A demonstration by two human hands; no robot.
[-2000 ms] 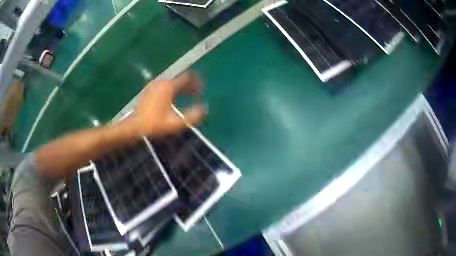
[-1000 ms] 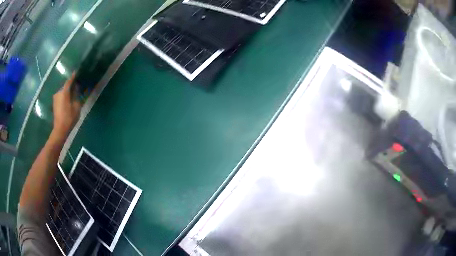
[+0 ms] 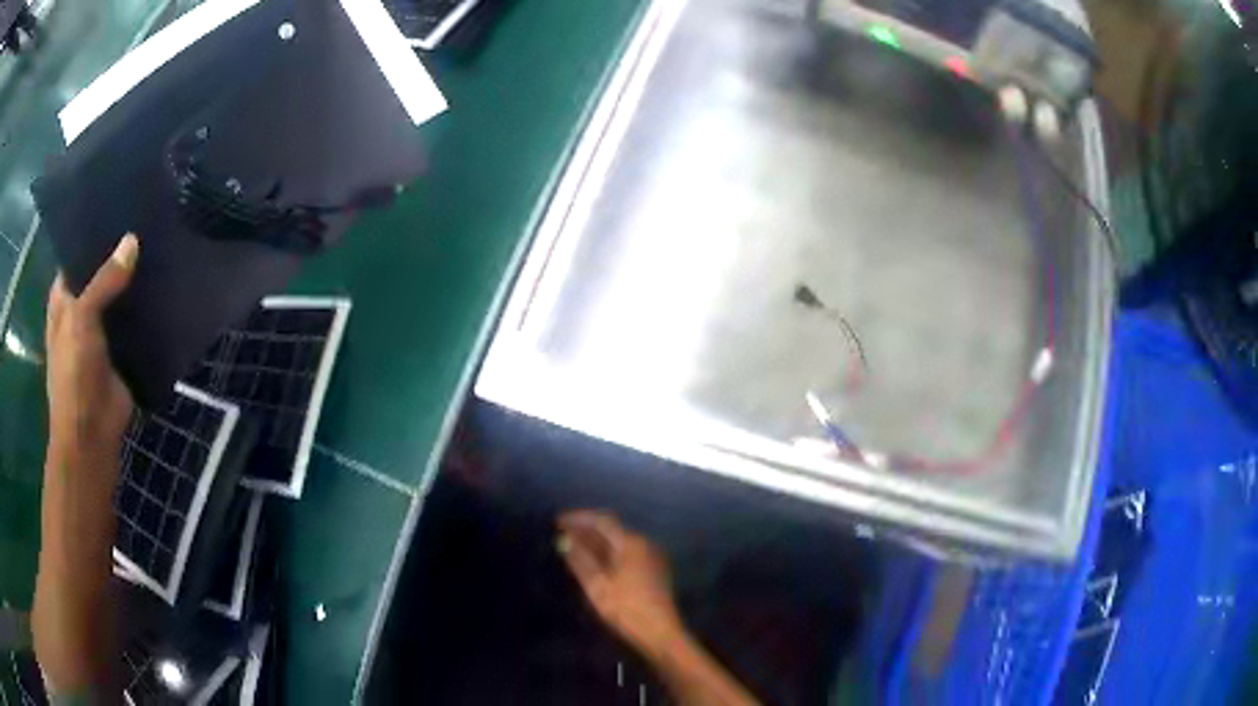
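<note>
My left hand (image 3: 90,359) grips a solar panel (image 3: 317,124) by its lower left edge, over the green table at the upper left. The panel's plain black back faces me, with a dark coiled cable (image 3: 248,207) on it. White edging shows along its top. My right hand (image 3: 618,572) is empty, fingers slightly curled, in front of the tester's near side. The panel tester (image 3: 662,235) has a bright, pale framed top. Thin red and blue test leads (image 3: 1000,462) lie on its right part, with a small dark plug (image 3: 807,295) on the glass.
More solar panels (image 3: 290,379) lie overlapping on the green table (image 3: 469,179) at the lower left. Part of another panel shows at the top. A meter (image 3: 952,42) with green and red lights stands at the tester's far edge. Blue baskets (image 3: 1186,455) are at the right, with white-edged panels in one.
My left hand now holds a panel, back side showing. My right hand has come into view. The view has turned toward the tester, showing its test leads.
</note>
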